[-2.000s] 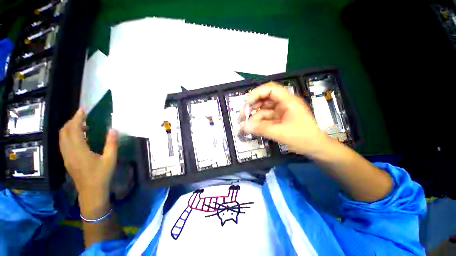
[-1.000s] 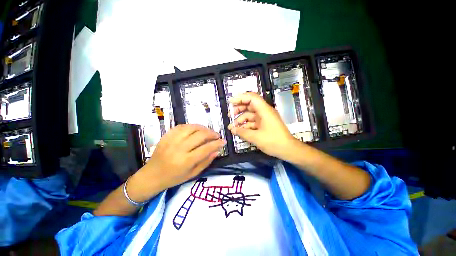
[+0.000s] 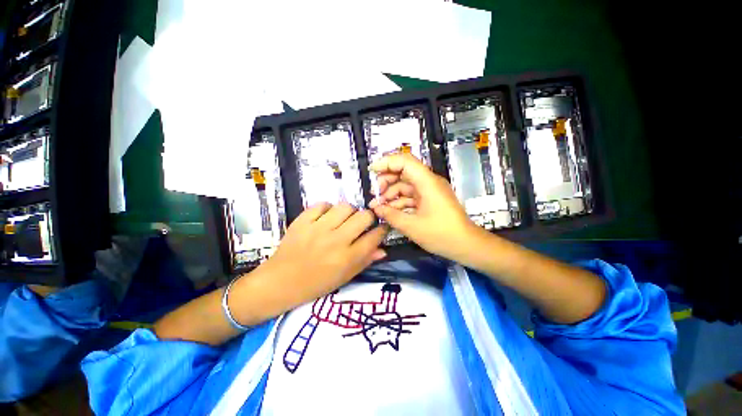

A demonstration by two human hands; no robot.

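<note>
A black foam tray (image 3: 600,154) lies across in front of me with several silvery phone units in its slots. Orange-gold flex cables show on most units, such as the far right unit (image 3: 549,175). My left hand (image 3: 327,246) is over the lower part of the second and third slots, its fingertips close together by the right fingertips. My right hand (image 3: 419,199) is over the third unit (image 3: 396,134), fingers curled and thumb near the index finger. A tiny pale bit may be between the right fingertips, but it is too small and blurred to tell.
Large white sheets (image 3: 236,73) overlap behind the tray and over its left corner, on a green mat (image 3: 537,41). A neighbour's black tray (image 3: 81,146) with units stands lengthwise at left, with a blue sleeve (image 3: 49,333) below it. A dark area fills the right side.
My left hand has come from the white sheets at left to the tray, meeting my right hand. The right hand has moved slightly left and down. The view has shifted.
</note>
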